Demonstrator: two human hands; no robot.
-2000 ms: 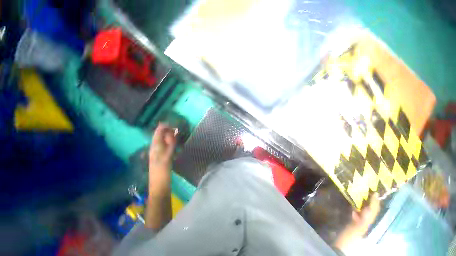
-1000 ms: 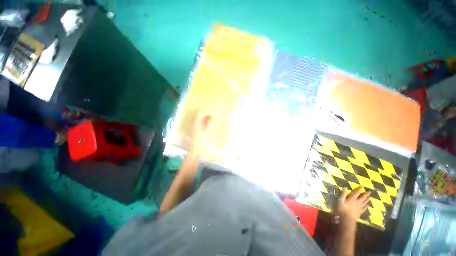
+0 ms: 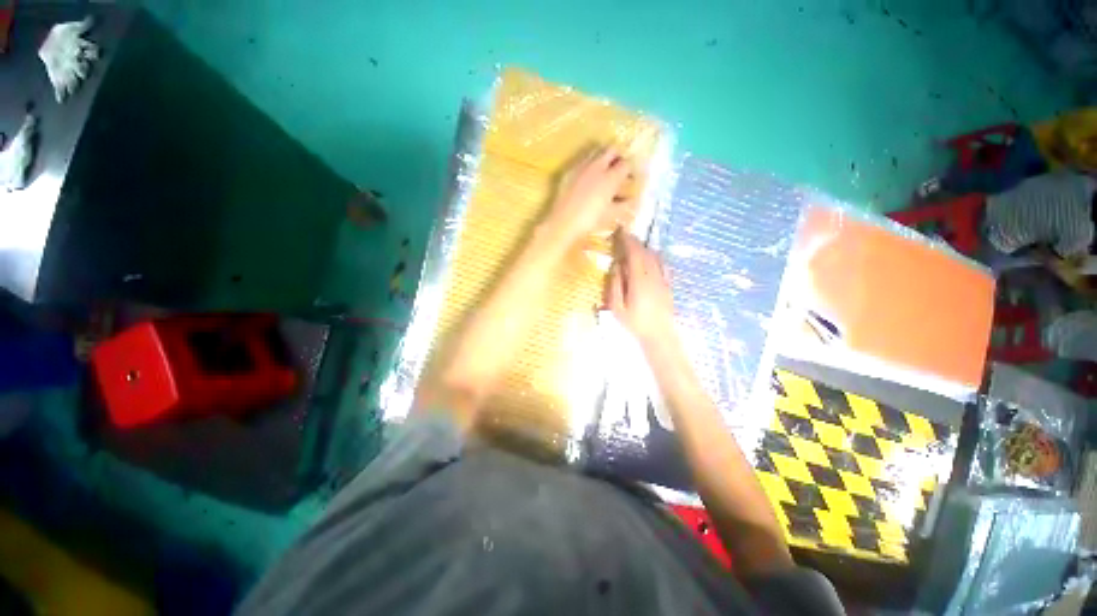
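A yellow ribbed sheet (image 3: 511,241) lies under shiny clear film in front of me. A grey-blue ribbed sheet (image 3: 728,259), also under film, lies along its right side. My left hand (image 3: 592,193) is on the upper right part of the yellow sheet, fingers bent. My right hand (image 3: 638,286) is just below it, at the border between the two sheets, fingers curled. The hands are close together. Glare and the fingers hide whether either hand grips film or a piece.
An orange sheet (image 3: 902,295) with small scissors-like handles (image 3: 824,325) lies right, above a yellow-black checkered board (image 3: 842,469). A teal sheet (image 3: 1023,554) and a tangled pile (image 3: 1031,451) are far right. A red stool-like object (image 3: 138,375) and a dark cabinet (image 3: 193,181) stand left.
My left hand has moved up and right across the yellow sheet. My right hand has left the checkered board and come to the yellow sheet's right border. The glare has lessened.
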